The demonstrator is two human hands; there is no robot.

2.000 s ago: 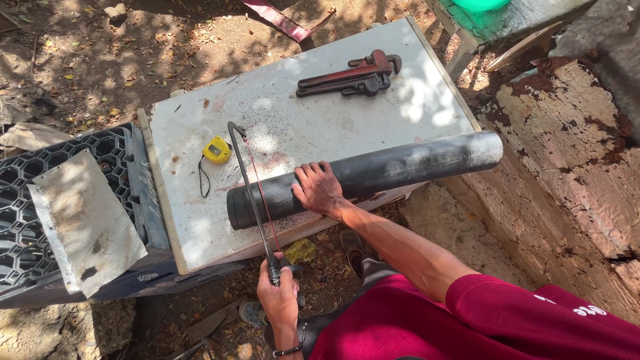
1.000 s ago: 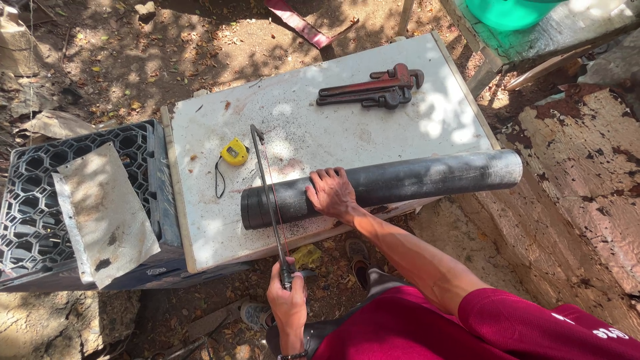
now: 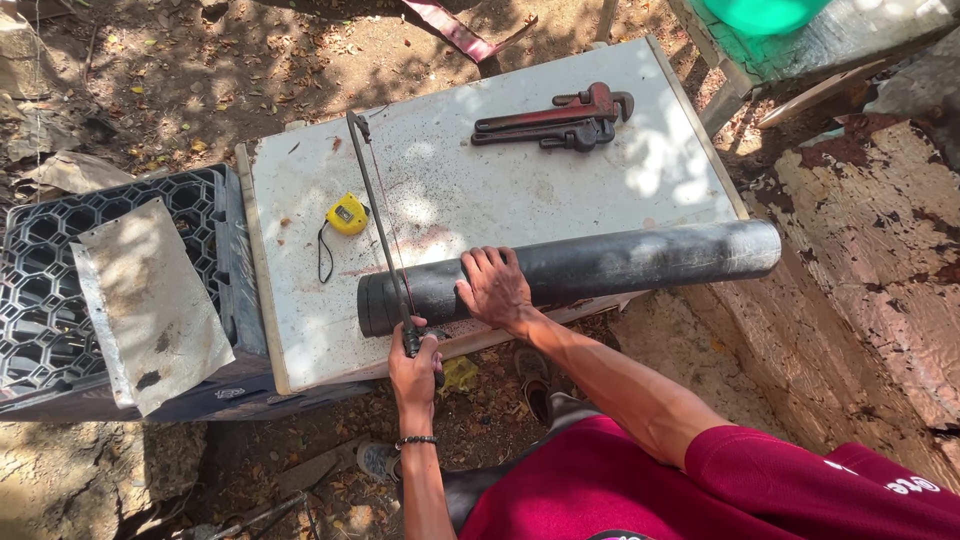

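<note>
A black plastic pipe (image 3: 630, 262) lies along the near edge of a white tabletop (image 3: 300, 330), its right end past the table's edge. My left hand (image 3: 412, 367) grips the handle of a hacksaw (image 3: 381, 217). The saw's red blade crosses the pipe near its left end; cut depth cannot be told. My right hand (image 3: 495, 289) presses on the pipe just right of the blade, fingers curled over its top. A yellow tape measure (image 3: 347, 214) with a black strap lies left of the saw. Dark specks are scattered on the tabletop.
A red pipe wrench (image 3: 544, 112) and a darker pipe wrench (image 3: 551, 137) lie at the table's far side. A metal sheet (image 3: 154, 300) rests on a plastic crate (image 3: 214, 247) at the left. A green basin (image 3: 765, 11) stands on another table, upper right.
My left hand has pushed the hacksaw away from my body across the pipe, and its far end now reaches farther over the tabletop. My right hand stays on the pipe.
</note>
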